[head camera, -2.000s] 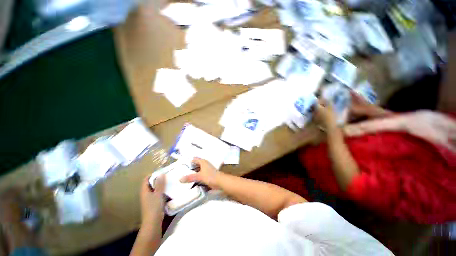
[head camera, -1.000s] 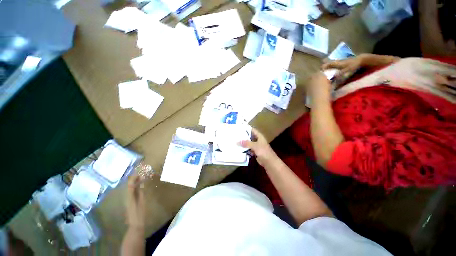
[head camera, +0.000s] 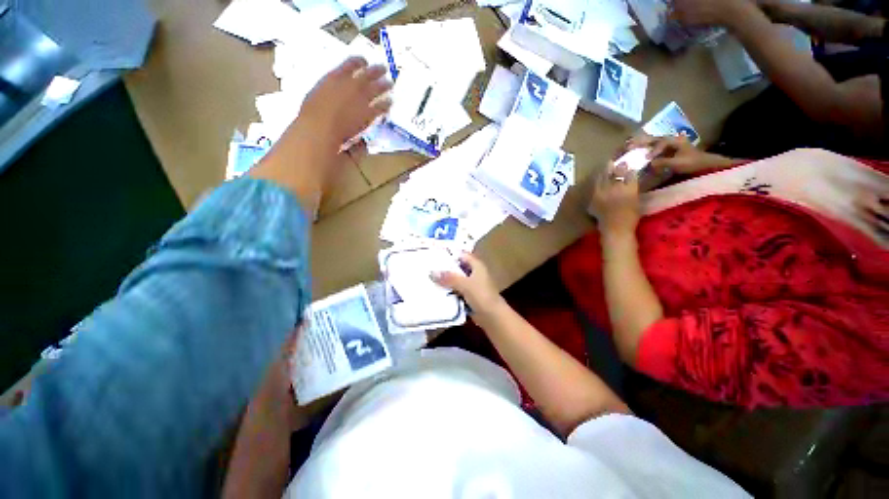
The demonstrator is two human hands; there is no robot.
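Note:
My right hand (head camera: 470, 284) holds the right side of a clear blister tray (head camera: 425, 310) with a white product in it, over the cardboard. Left of it, an opened white carton (head camera: 343, 343) with a blue square and grey text lies tilted near my body, touching or close to the tray. My left forearm (head camera: 261, 429) rises beside the carton's left edge. My left hand is mostly hidden behind another person's denim sleeve, so its grip cannot be told.
A denim-sleeved arm (head camera: 210, 292) crosses the left side, its hand (head camera: 349, 97) over white leaflets. Blue-marked cards (head camera: 436, 226) and small boxes (head camera: 616, 90) lie ahead. A person in red (head camera: 721, 292) works at right; another person's arms (head camera: 780, 49) reach in at upper right.
The denim-sleeved arm has come in from the left and covers the trays there. The opened carton has shifted towards me and turned. The tray in my right hand has moved slightly left.

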